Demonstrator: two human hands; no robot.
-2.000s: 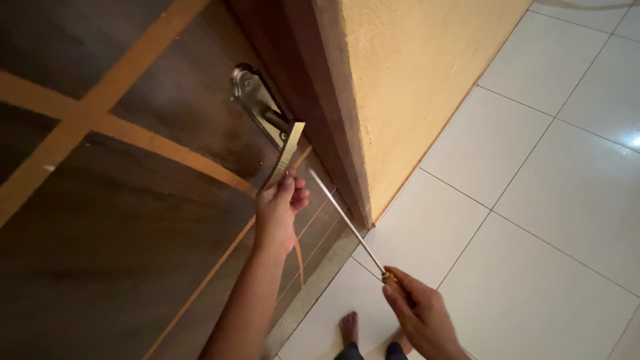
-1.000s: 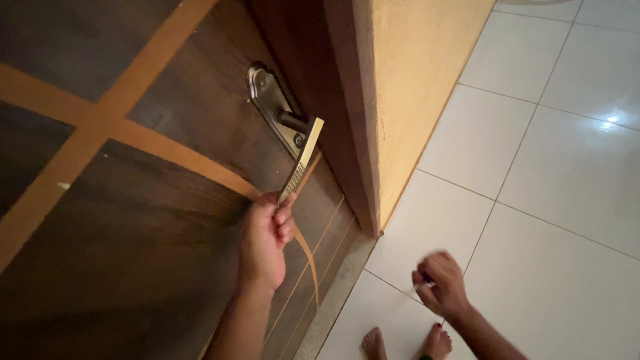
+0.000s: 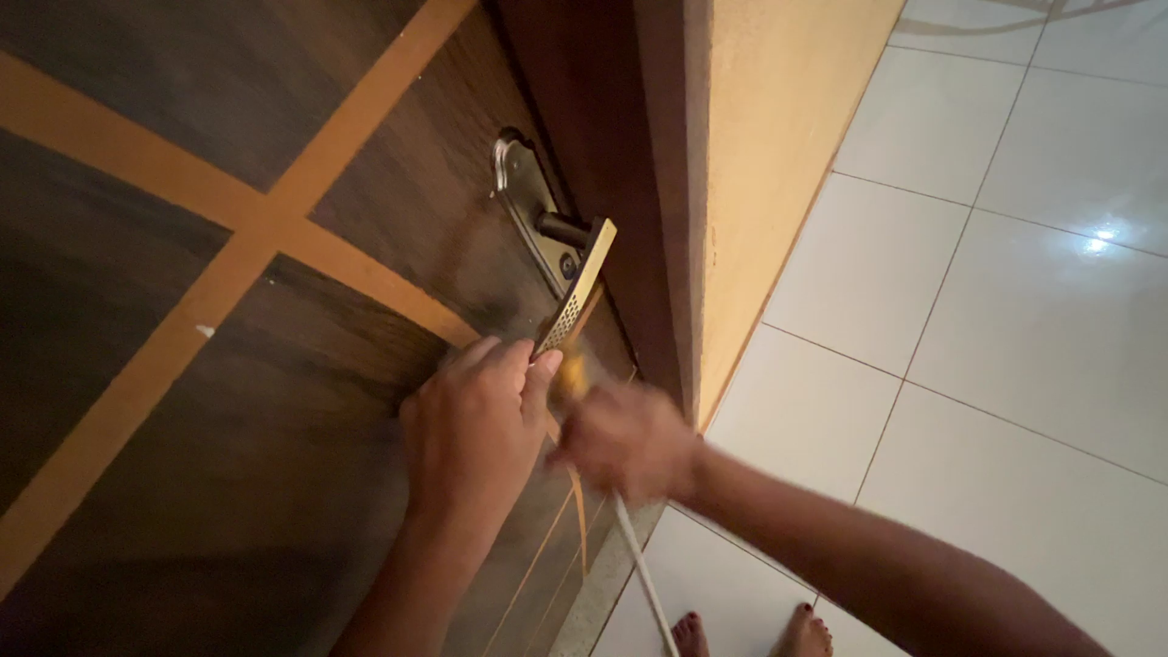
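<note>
My left hand [image 3: 479, 415] grips the lower end of a brass-coloured lever door handle [image 3: 584, 278], which joins a metal backplate [image 3: 527, 196] on a dark wooden door. A keyhole or screw shows low on the plate. Close beside it, my right hand [image 3: 630, 438], blurred, is closed around a screwdriver. The screwdriver's amber grip end [image 3: 573, 372] points up by the lever, and its long metal shaft [image 3: 646, 570] runs down out of the bottom of my fist. Whether the grip end touches the lever or my left hand cannot be told.
The door [image 3: 365, 383] bears crossing orange-brown bands. A dark door frame [image 3: 630, 182] and a yellow wall [image 3: 785, 137] stand right of the lever. White floor tiles [image 3: 1031, 347] lie beyond, with two bare feet [image 3: 803, 631] at the bottom.
My right hand has come up and left to the lever, and the screwdriver's shaft, which pointed up toward the door two seconds ago, now points down. My left hand stays on the lever.
</note>
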